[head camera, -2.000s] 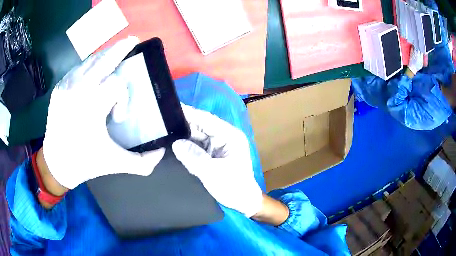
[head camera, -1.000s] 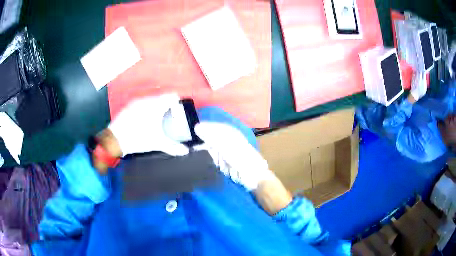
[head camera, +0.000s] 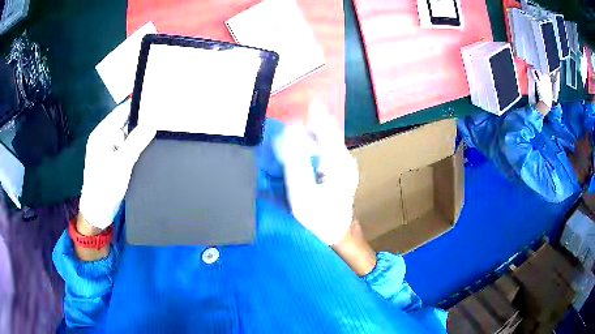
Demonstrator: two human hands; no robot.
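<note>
A black-framed tablet [head camera: 199, 91] with a pale, bright screen is held up over the bench edge. Its dark grey flip cover [head camera: 192, 192] hangs open below it, in front of the blue smock. My left hand [head camera: 111, 160], in a white glove, grips the tablet at its lower left corner, with the thumb over the screen edge. My right hand [head camera: 320, 173], also gloved, is off to the right of the tablet, not touching it. It is blurred, and its fingers cannot be made out clearly.
White flat pieces [head camera: 287, 39] lie on the red mat [head camera: 313, 98] behind the tablet. Stacked white boxes [head camera: 490, 77] stand on another mat at right. Dark items [head camera: 39, 137] lie at far left. An open carton [head camera: 417, 189] is below the bench. Another worker's blue sleeve [head camera: 541, 147] shows at right.
The tablet has turned so its whole screen faces me, with the cover hanging below. My right hand has let go of it and moved right. My left hand still holds it.
</note>
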